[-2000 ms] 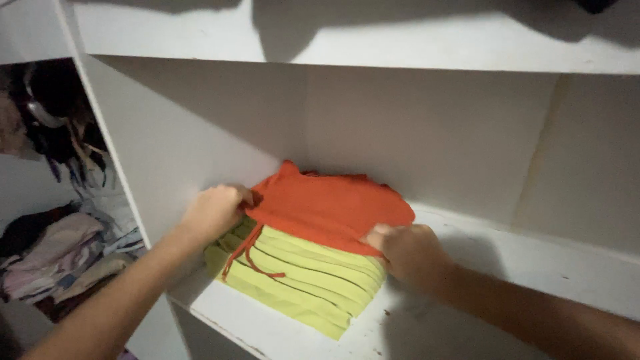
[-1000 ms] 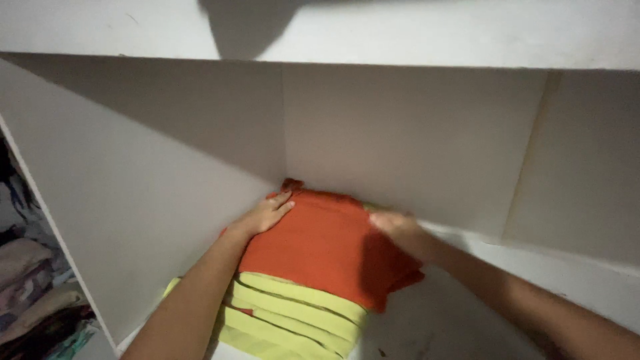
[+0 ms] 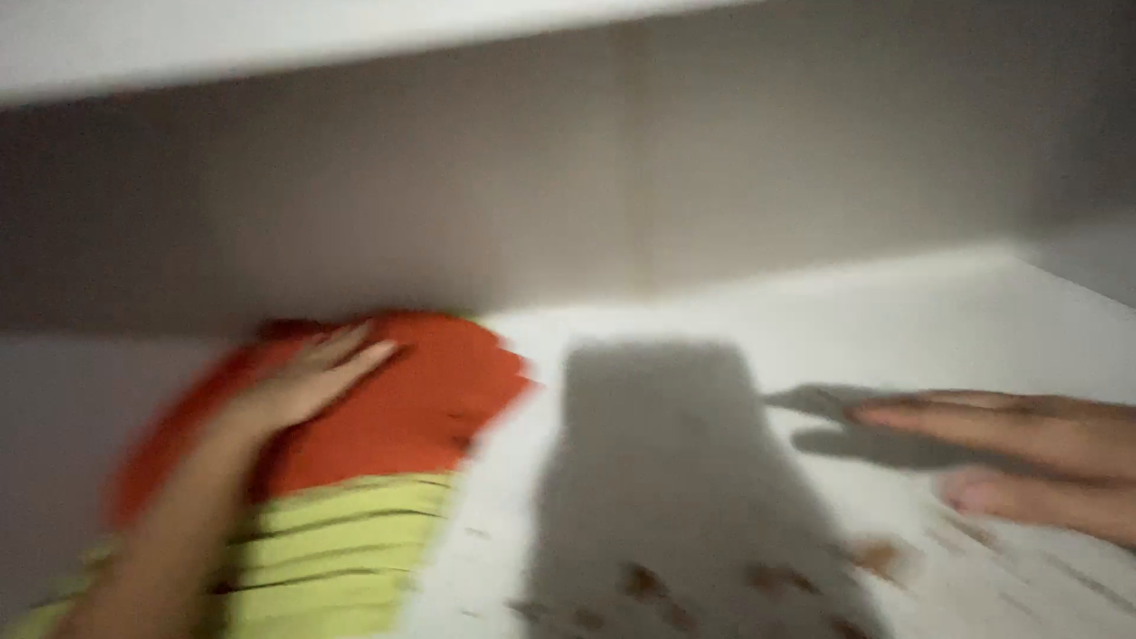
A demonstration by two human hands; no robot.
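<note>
An orange-red cloth garment [image 3: 390, 408] lies over a yellow-green garment with dark stripe-like folds [image 3: 346, 550], at the left of a white shelf. My left hand [image 3: 311, 377] rests flat on the orange-red cloth, fingers extended, without gripping it. Off to the right, my right hand [image 3: 976, 453] is held low over the shelf board with its fingers apart and nothing in them. Motion blur softens both hands, and the right one is cut by the frame's edge.
The white shelf board [image 3: 497, 515] carries brown marks [image 3: 643, 581] near the front and a dark shadow across its middle. A back panel [image 3: 532, 195] rises behind it, a side wall [image 3: 1092, 253] stands at the right, and an upper shelf edge [image 3: 266, 44] runs overhead.
My right hand has left the orange-red cloth and moved right over the shelf. My left hand stays on the cloth, now farther onto it. The view has swung right.
</note>
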